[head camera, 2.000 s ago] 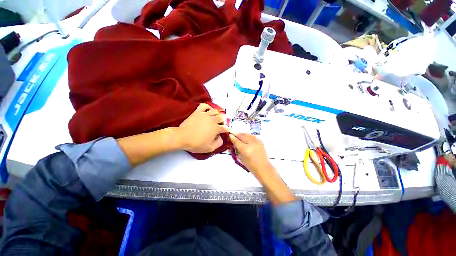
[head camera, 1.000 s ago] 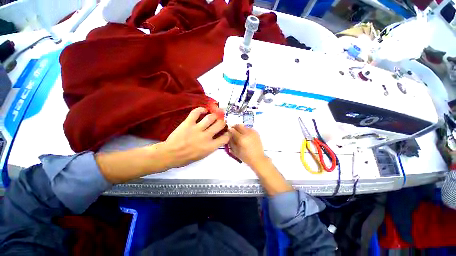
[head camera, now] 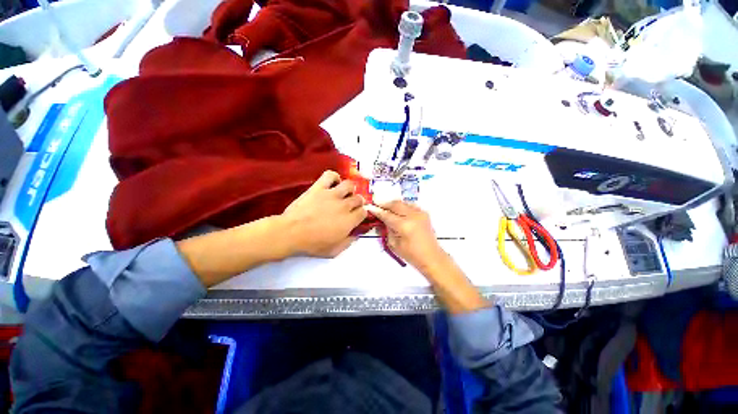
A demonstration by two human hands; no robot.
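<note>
The dark red garment (head camera: 218, 137) lies in a large folded heap left of the needle, its narrow edge reaching the fingertips. My left hand (head camera: 324, 217) rests on that edge, fingers bent and pressing it beside the presser foot (head camera: 388, 174). My right hand (head camera: 409, 230) touches fingertips with the left and pinches the edge; the exact grip is partly hidden by the fingers. A thin dark red tape (head camera: 394, 252) hangs below the fingertips onto the table. The needle area of the white sewing machine (head camera: 485, 105) is just beyond both hands.
Scissors (head camera: 526, 238) with yellow and red handles lie right of my right hand. A dark cord (head camera: 561, 279) runs past them over the table's front edge. The ruler strip (head camera: 324, 304) lines that edge. A neighbouring machine (head camera: 57, 162) stands far left. Blue bins (head camera: 226, 364) are below.
Both hands stay at the garment edge by the needle. The hanging tape shows more below the fingers than a second ago. The whole view has shifted slightly.
</note>
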